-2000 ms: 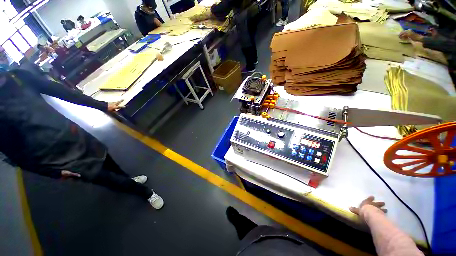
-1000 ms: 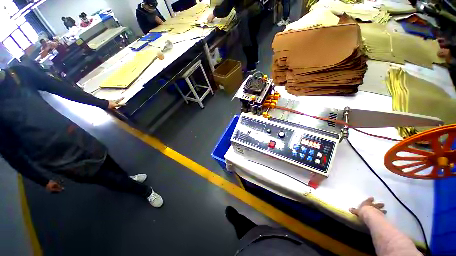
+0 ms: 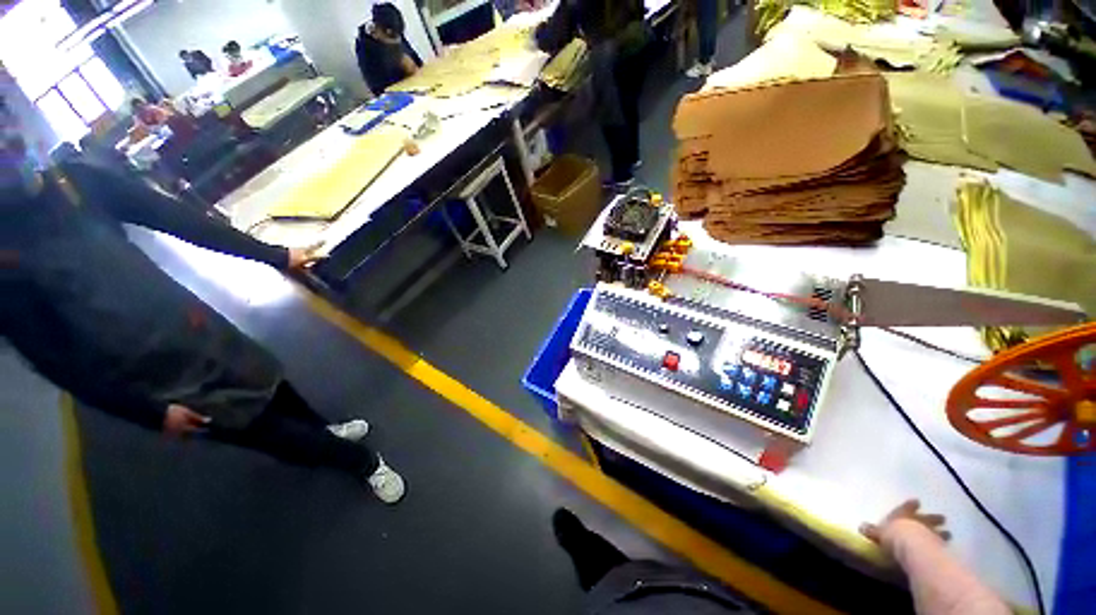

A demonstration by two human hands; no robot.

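Observation:
The white strip machine (image 3: pixel 703 366) lies on the white-topped table, with a dark panel, a lit red display and blue buttons. A reddish-brown strip (image 3: pixel 745 286) runs along its far side from the yellow-orange rollers (image 3: pixel 675 255) towards the orange spoked wheel (image 3: pixel 1036 390) at the right. A round black fan unit (image 3: pixel 635 216) sits beside the rollers. My right hand (image 3: pixel 910 531) rests on the table's near edge with fingers spread, holding nothing. My left hand is out of the picture.
A brown panel stack (image 3: pixel 787 156) stands behind the machine. Yellow-olive panels (image 3: pixel 986 246) lie at the right. A black cable (image 3: pixel 931 445) crosses the table. A blue bin (image 3: pixel 557 354) is at the machine's left end. A person in dark clothes (image 3: pixel 144 324) stands left, one hand on another table.
The whole view has shifted, so the machine and tables appear slightly lower and further right. My right hand stays on the table edge.

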